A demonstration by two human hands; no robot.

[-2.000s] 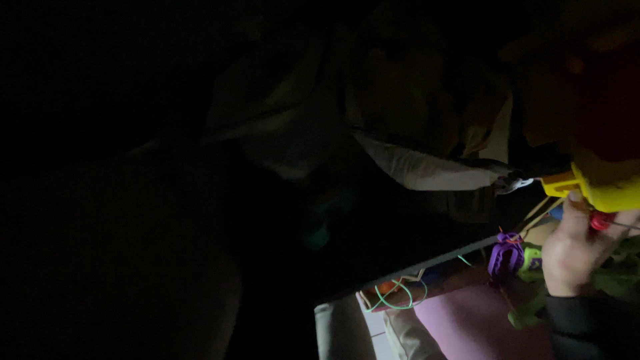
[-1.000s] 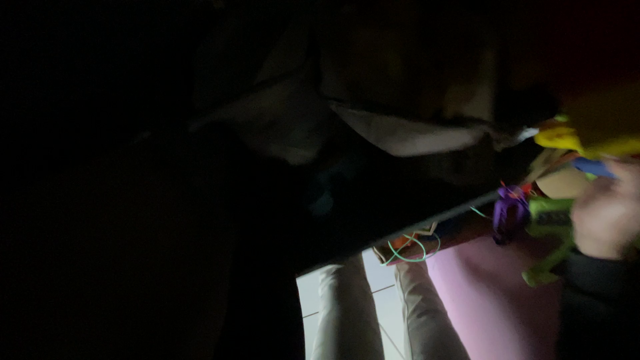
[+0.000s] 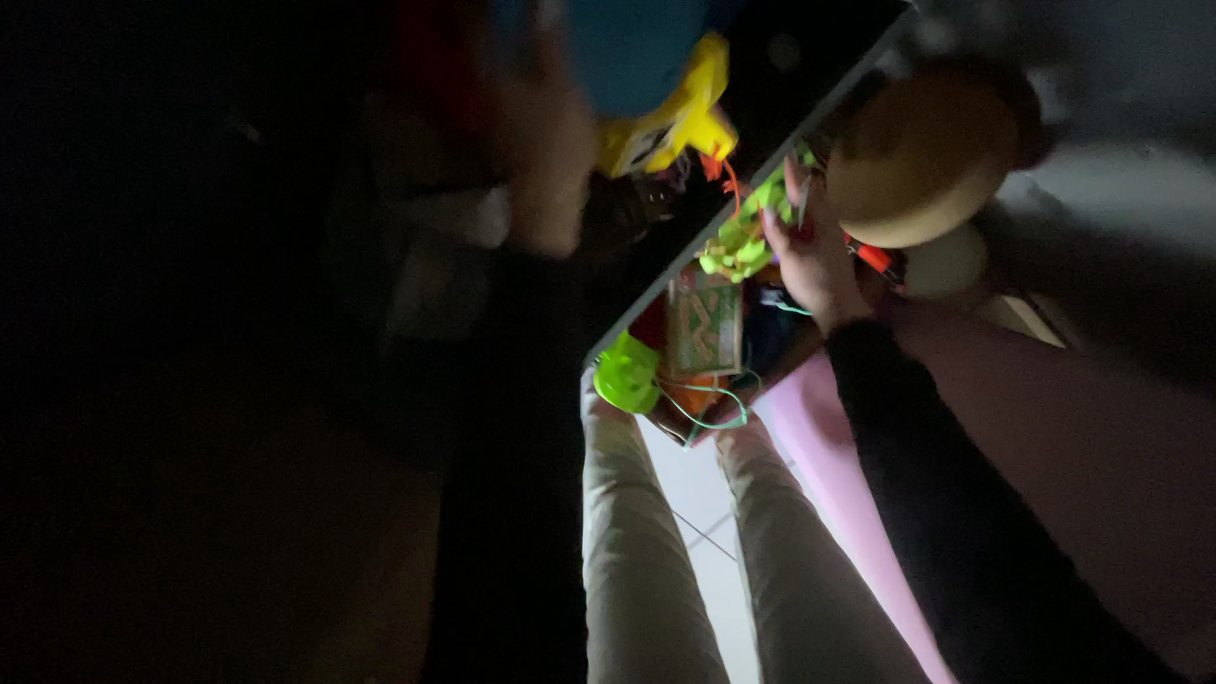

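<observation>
My left hand [image 3: 551, 161], blurred and dim, is raised beside a blue round thing [image 3: 632, 52] and a yellow plastic piece [image 3: 674, 119]; whether it grips either cannot be made out. My right hand [image 3: 812, 252] reaches over an open box of mixed items, its fingers at a bright green plastic toy [image 3: 746, 233]. Something small, thin and pale shows by its fingers, but the grip is unclear. Below it lie a green picture card or flat box [image 3: 705, 328], a lime green plastic thing [image 3: 627, 372] and a looped mint green cord [image 3: 727, 423].
A round tan object [image 3: 926, 152] stands right of my right hand, with a red and black item [image 3: 879, 258] beneath. A pink surface [image 3: 807, 408] lies under my right forearm. My legs and pale floor tiles [image 3: 698, 513] show below. The left side is very dark.
The view has swung to the right. My left hand has come into view. The purple item seen near my right hand earlier is no longer plainly visible.
</observation>
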